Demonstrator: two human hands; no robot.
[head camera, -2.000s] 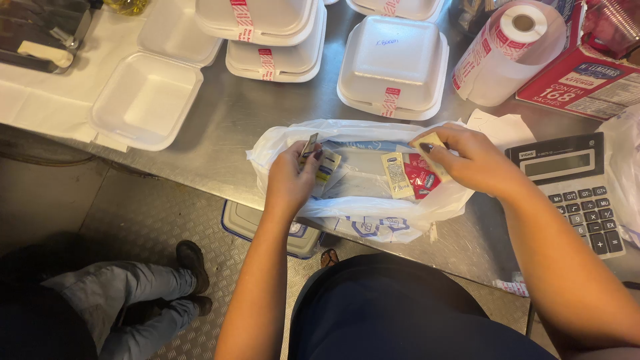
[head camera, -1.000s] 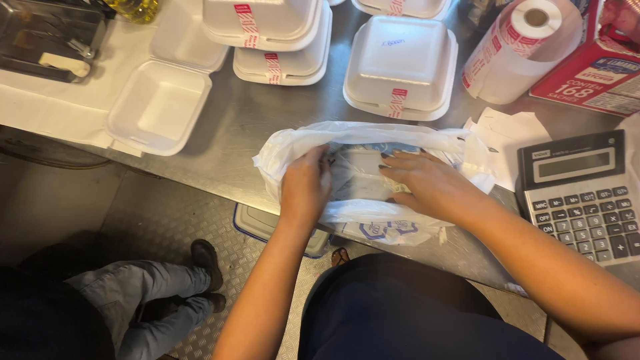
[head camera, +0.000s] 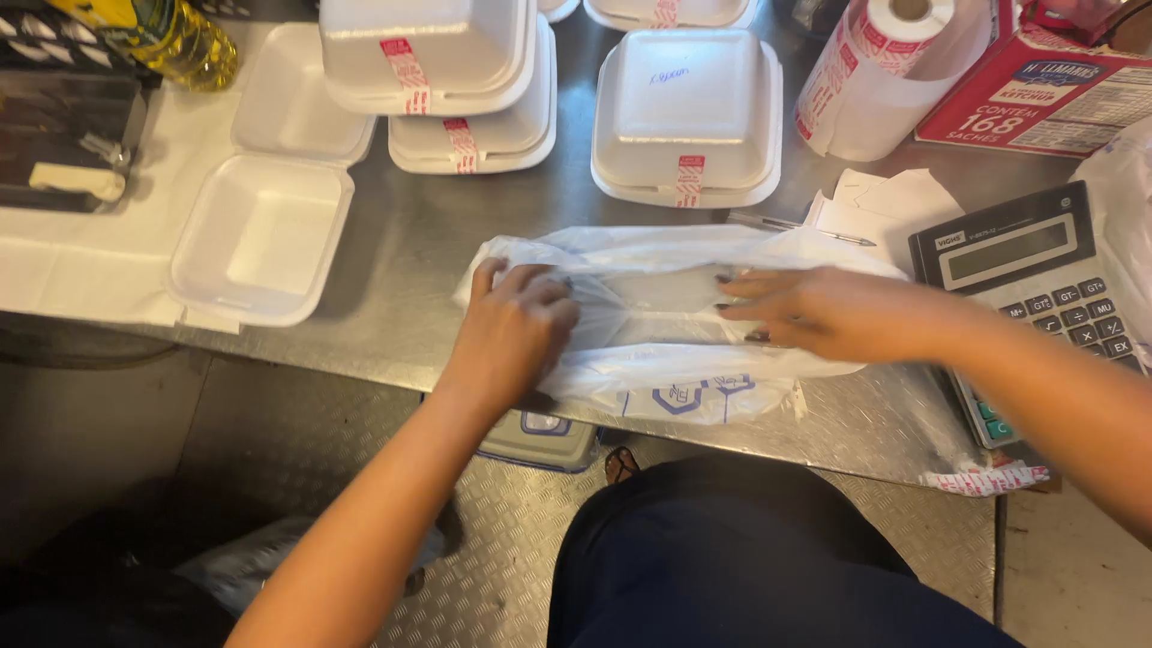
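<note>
A white plastic bag (head camera: 684, 360) with blue print lies spread near the front edge of the steel counter, its mouth facing up. At the bag's left end is my left hand (head camera: 522, 310), fingers bent over the rim and partly blurred. My right hand (head camera: 792, 306) reaches over the right part of the bag's mouth, fingers stretched toward the middle. Pale, flat contents show dimly inside; I cannot tell what they are. Just behind the bag stands a closed white foam box (head camera: 688, 99) with handwriting on its lid and a red-and-white sticker strip.
Stacked foam boxes (head camera: 441, 54) stand at the back, an open foam box (head camera: 256, 238) to the left. On the right are a calculator (head camera: 1008, 234), a pen (head camera: 810, 229), papers (head camera: 886, 207), a sticker roll (head camera: 882, 72) and a red ketchup sachet carton (head camera: 1035, 99). A dark tray (head camera: 72, 135) sits far left.
Two seconds ago both hands held sachets over the bag; those sachets no longer show. My left hand now lies at the bag's left rim and my right hand is spread over its mouth.
</note>
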